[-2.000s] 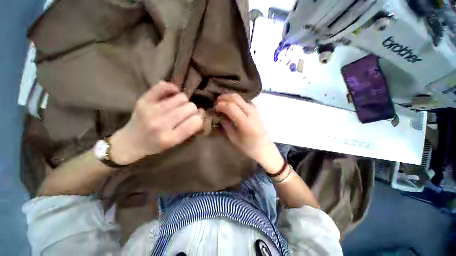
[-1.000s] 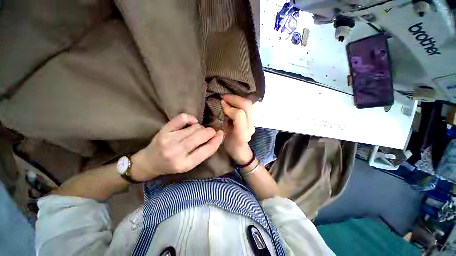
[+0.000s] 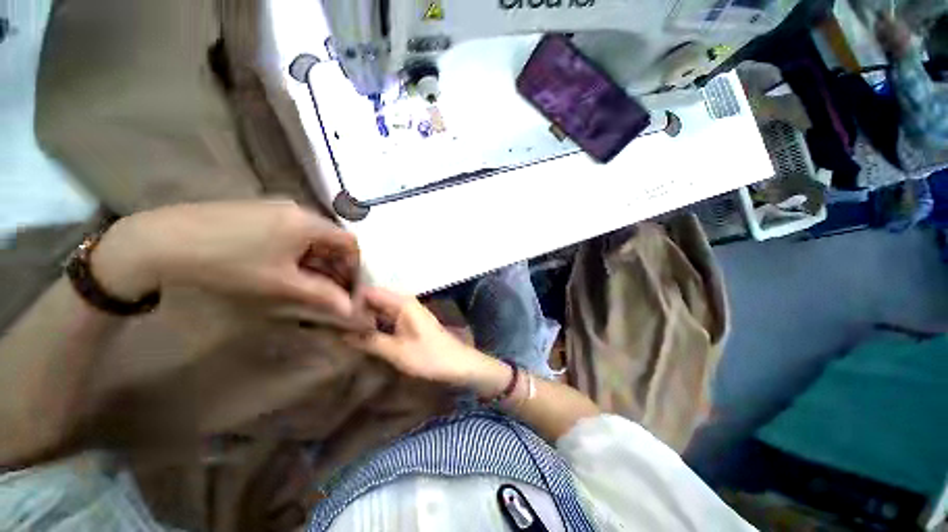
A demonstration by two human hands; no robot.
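The brown garment (image 3: 135, 114) covers the left of the table and hangs down over my lap. My left hand (image 3: 260, 260) is over the cloth, blurred, with its fingers curled and the fingertips close to my right hand. My right hand (image 3: 411, 333) is just below and right of it, its thumb and fingers pinching a bit of the brown cloth near the table's front corner. What lies between the left fingertips is hidden by blur.
The white sewing machine (image 3: 613, 21) stands at the back. A phone with a purple screen (image 3: 584, 99) lies on its bed. A second brown bundle (image 3: 650, 322) hangs below the table edge (image 3: 499, 234). A white basket (image 3: 785, 192) is at right, with a person's arm (image 3: 894, 42) beyond.
The view has swung right, showing more of the machine and floor. My left hand has turned over and lifted from the cloth edge. The cloth beside the machine has shifted left in view.
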